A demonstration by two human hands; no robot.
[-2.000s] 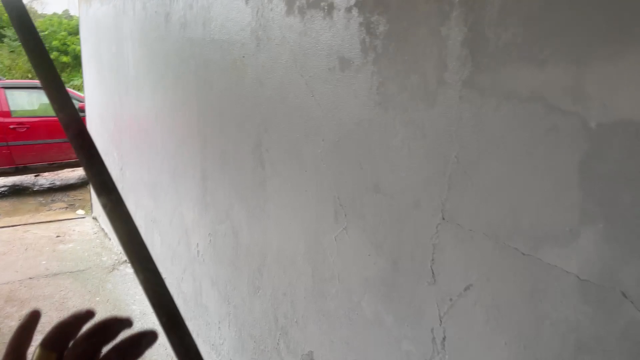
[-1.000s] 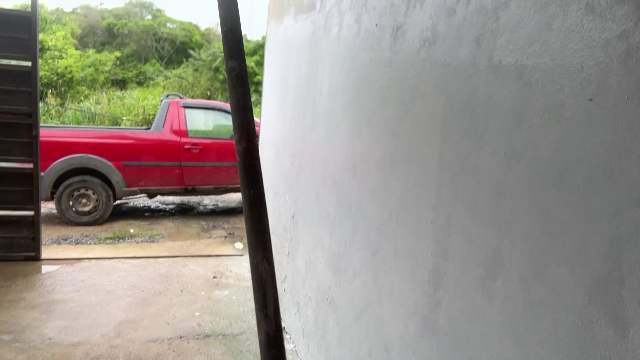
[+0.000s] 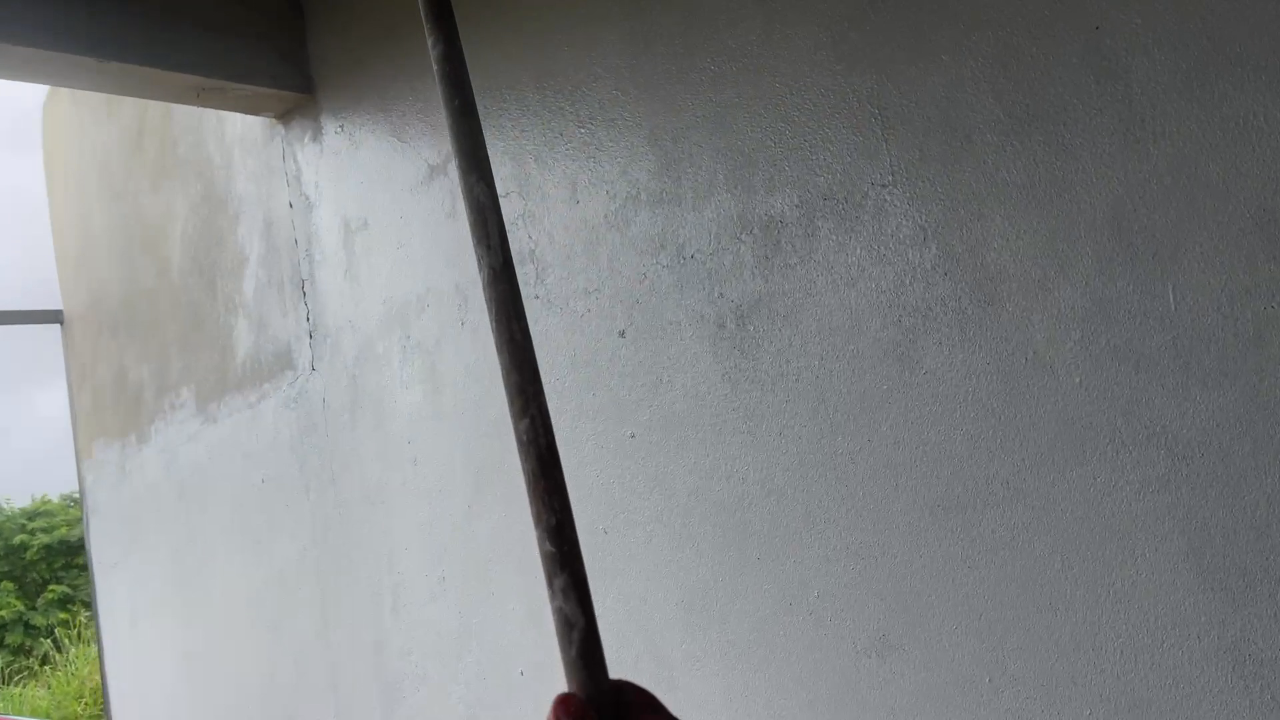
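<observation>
A long, dark, scuffed pole (image 3: 520, 370) slants across the view from the top edge down to the bottom, its upper end leaning left. At the bottom edge, what looks like my right hand (image 3: 632, 702) is closed around the pole; only the top of the hand shows. Both ends of the pole are out of sight. Behind it stands a plastered wall (image 3: 850, 450) with a light grey coat, rough in texture, with darker patches higher up. My left hand does not show.
A dark beam (image 3: 150, 50) meets the wall at the upper left. Below it, a crack (image 3: 303, 290) runs down beside a bare beige patch (image 3: 150, 270). Green bushes (image 3: 40, 570) and a thin horizontal bar (image 3: 30, 317) show outside at the left.
The view has swung up the wall, and the red pickup has left it. The open hand seen at the lower left two seconds ago is out of view. A hand on the pole now shows.
</observation>
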